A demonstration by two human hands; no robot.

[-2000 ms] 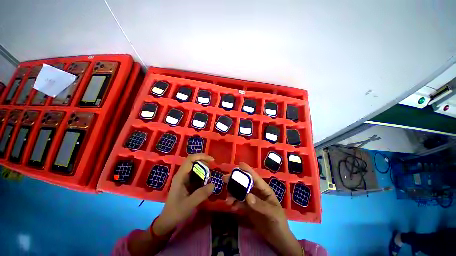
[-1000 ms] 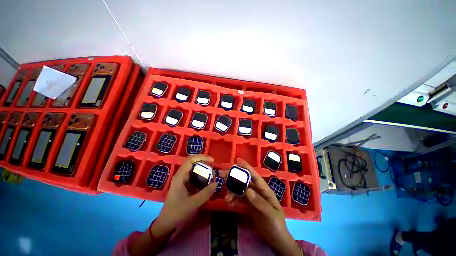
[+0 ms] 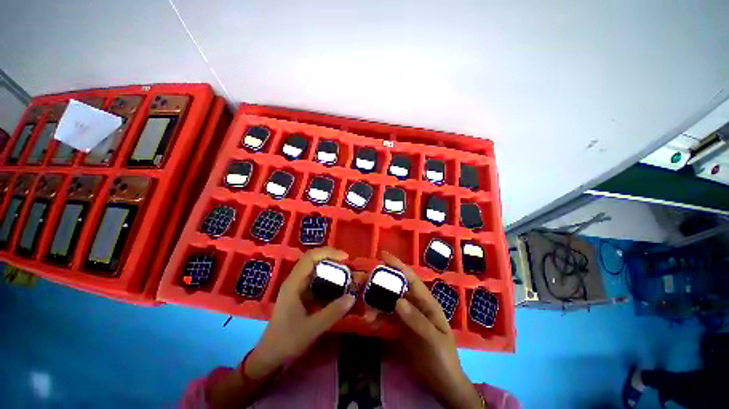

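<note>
My left hand holds a smartwatch unit by its edges, screen up, white at the top and black below. My right hand holds another smartwatch unit with a similar half-white screen. Both are side by side above the near row of the red blister tray. The two far rows hold mostly half-white screens, with dark ones at the right end. Grid screens lie in the near rows; one has a red mark. Two pockets in the third row are empty. My hands hide part of the near row.
At the left, a second red tray stack holds larger rectangular devices and a white paper slip. A white panel stands behind. At the right are a brown surface with cables and a person's dark-clothed leg.
The unit in my left hand has turned from a tilted angle to face up and moved slightly right, closer to the right-hand unit. Its screen now shows a clear white band.
</note>
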